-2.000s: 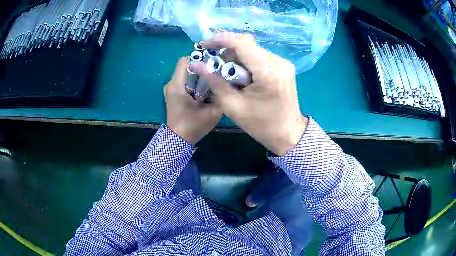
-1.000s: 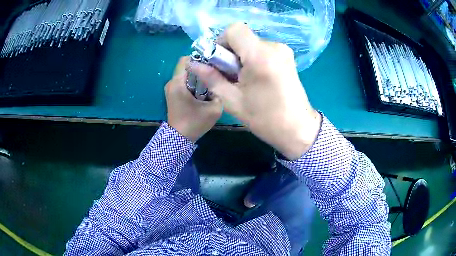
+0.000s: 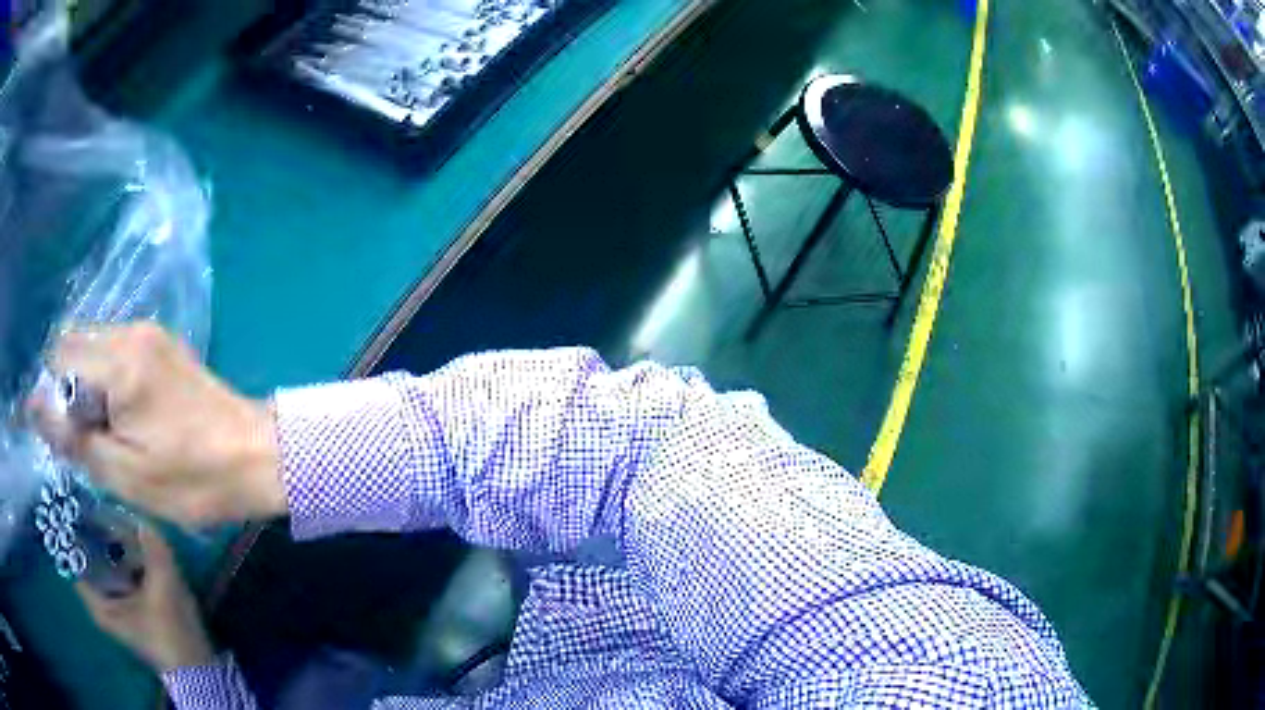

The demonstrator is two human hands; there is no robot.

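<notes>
My right hand is at the left of the view, closed around a silver tube whose open round end shows. My left hand is below it at the lower left, holding a bundle of several silver tubes with round open ends. The two hands are close but apart. The clear plastic bag lies on the green bench just beyond my right hand, cut off by the left edge. Its contents are hard to make out.
A black tray with rows of silver tubes stands on the green bench mat at the top. A black round stool stands on the green floor beyond the bench edge. Yellow lines run along the floor.
The view has swung to the right, so the hands and bag now appear at the left and the stool nearer the middle. My right hand has come away from the left-hand bundle with a tube.
</notes>
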